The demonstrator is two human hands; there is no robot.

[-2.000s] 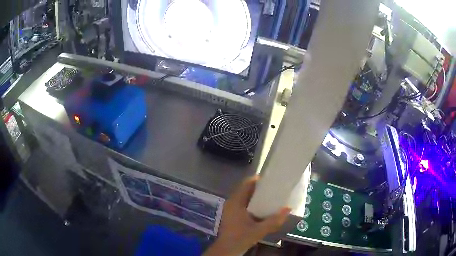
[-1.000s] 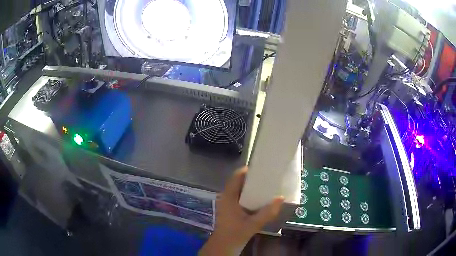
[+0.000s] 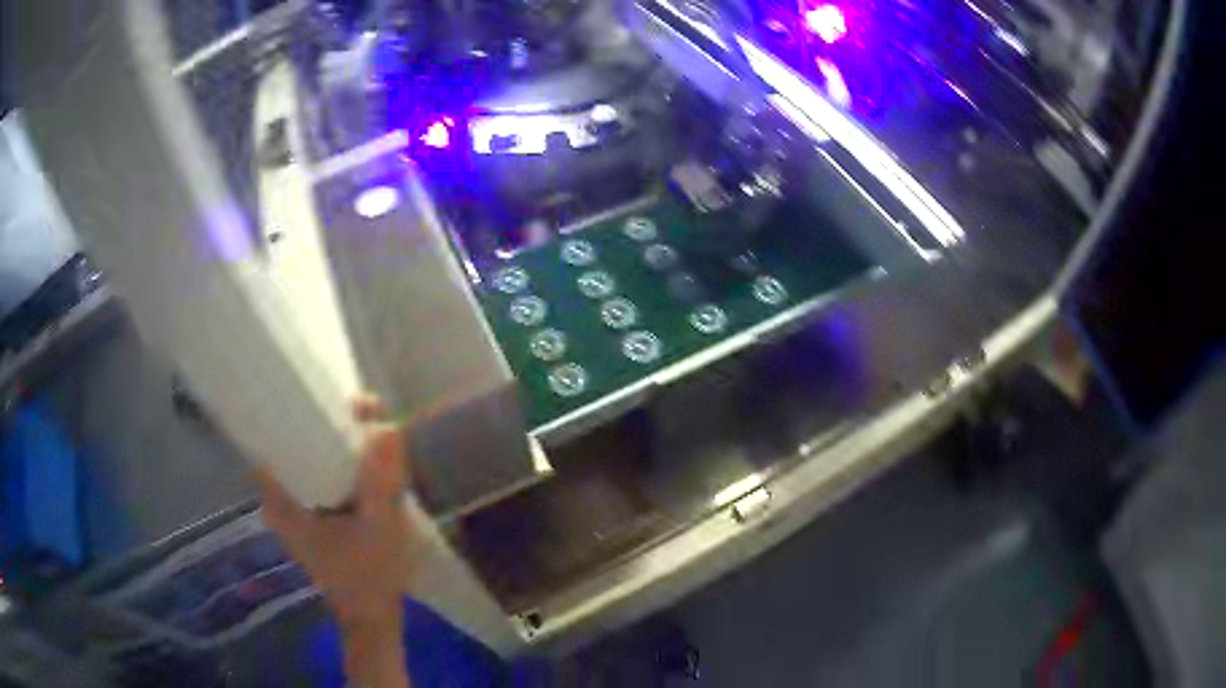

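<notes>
My left hand (image 3: pixel 343 531) grips the lower end of a thick off-white frame post (image 3: pixel 202 296) at the left, with digits on both sides of it. The post is slanted and blurred. Right of it, round clear ringed parts (image 3: pixel 617 313) lie in spaced rows on a dark green conveyor belt (image 3: pixel 820 229). My hand does not touch them. My right hand is not in view.
A pale metal box section (image 3: pixel 424 323) stands between post and belt. A bright silver rail (image 3: pixel 861 148) crosses behind the belt. Violet light glares at the top. A pale frame edge (image 3: pixel 807 491) runs across the front. A dark shape fills the right edge.
The view has swung right and down, so post and hand now appear farther left and the belt is central. The monitor, blue box and fan have left the view. My left hand still grips the post.
</notes>
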